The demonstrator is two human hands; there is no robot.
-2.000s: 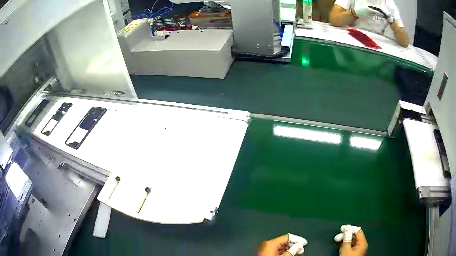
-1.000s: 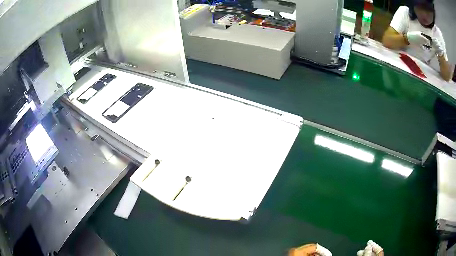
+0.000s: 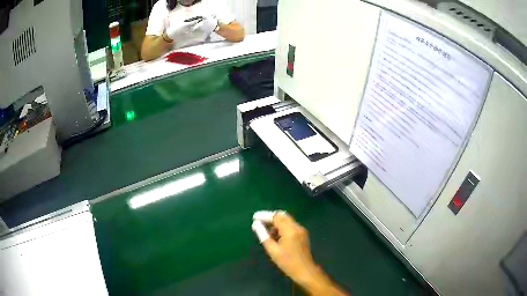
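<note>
A phone housing (image 3: 319,145), a thin black frame with a dark upper part and a pale lower area, lies on the short white belt of the right conveyor (image 3: 270,137). My right hand (image 3: 287,243) is over the green mat, below and left of that conveyor and apart from it. White finger cots cover its fingertips, which are curled in close together, with nothing visible in them. My left hand is not in view.
The wide left conveyor (image 3: 49,254) is cut off at the lower left. The off-white cabinet (image 3: 323,66) with a printed sheet (image 3: 422,107) and red-marked switches stands at right. A grey casing stands at upper left. A person in white gloves sits beyond, near red pieces.
The view has swung right, from the left conveyor to the right one, where a housing now shows. My right hand is further into view; my left hand has gone out of view.
</note>
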